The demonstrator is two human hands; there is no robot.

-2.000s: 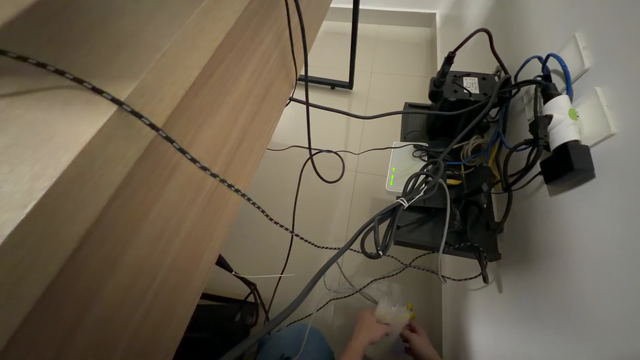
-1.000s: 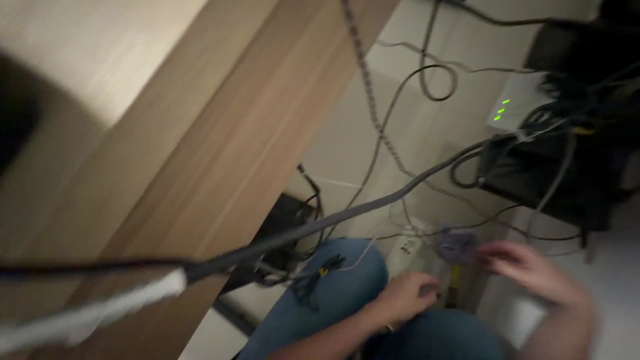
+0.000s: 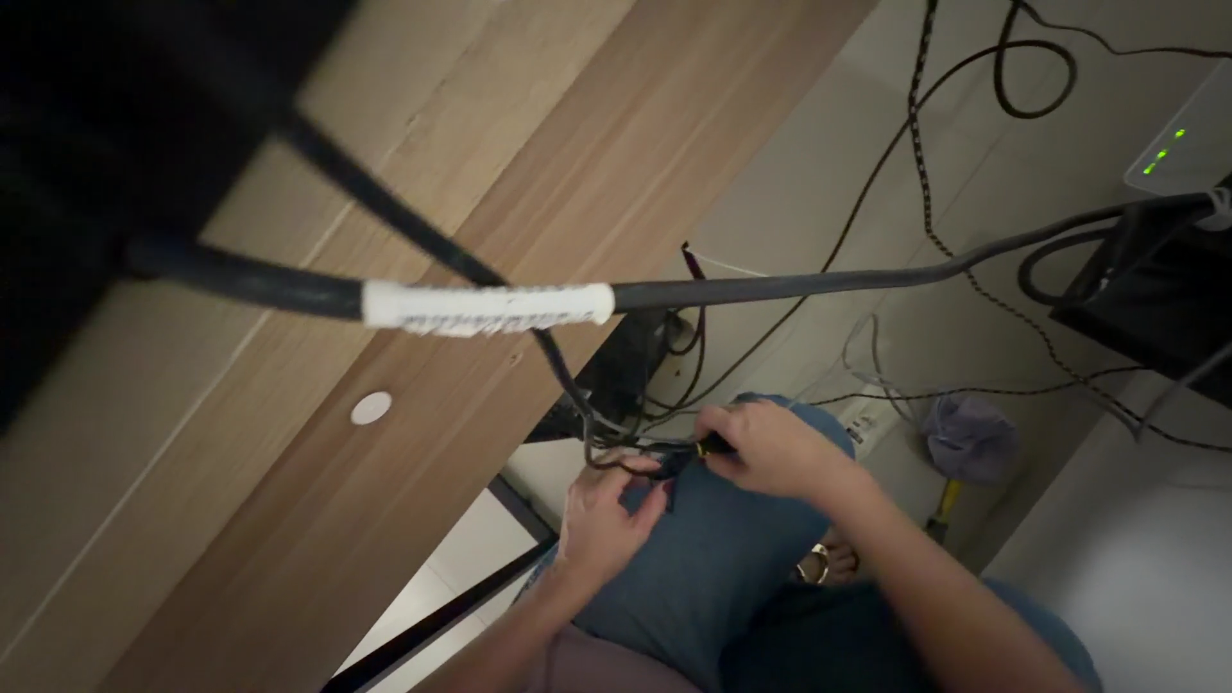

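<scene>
Over my blue-clad knee, my left hand (image 3: 611, 510) pinches a bundle of dark cables (image 3: 640, 462) between thumb and fingers. Just to its right, my right hand (image 3: 765, 448) grips a small black object with a yellow band (image 3: 714, 446), which touches the cables; its exact kind is unclear. Thin dark cables run from the bundle up toward the wooden desk panel (image 3: 500, 231). A thick grey cable with a white printed label (image 3: 486, 306) passes above both hands.
A white device with green lights (image 3: 1179, 159) stands at the upper right beside a black holder (image 3: 1155, 289). On the floor lie a crumpled greyish cloth (image 3: 970, 436), a yellow-handled tool (image 3: 948, 500) and a white power strip (image 3: 861, 423). A black metal leg (image 3: 443, 616) crosses the lower left. Braided cable (image 3: 1011, 313) trails across the floor.
My right hand has moved left from beside the crumpled cloth to the cables over my knee. Both hands are now close together at the cable bundle. The view has shifted strongly toward the desk.
</scene>
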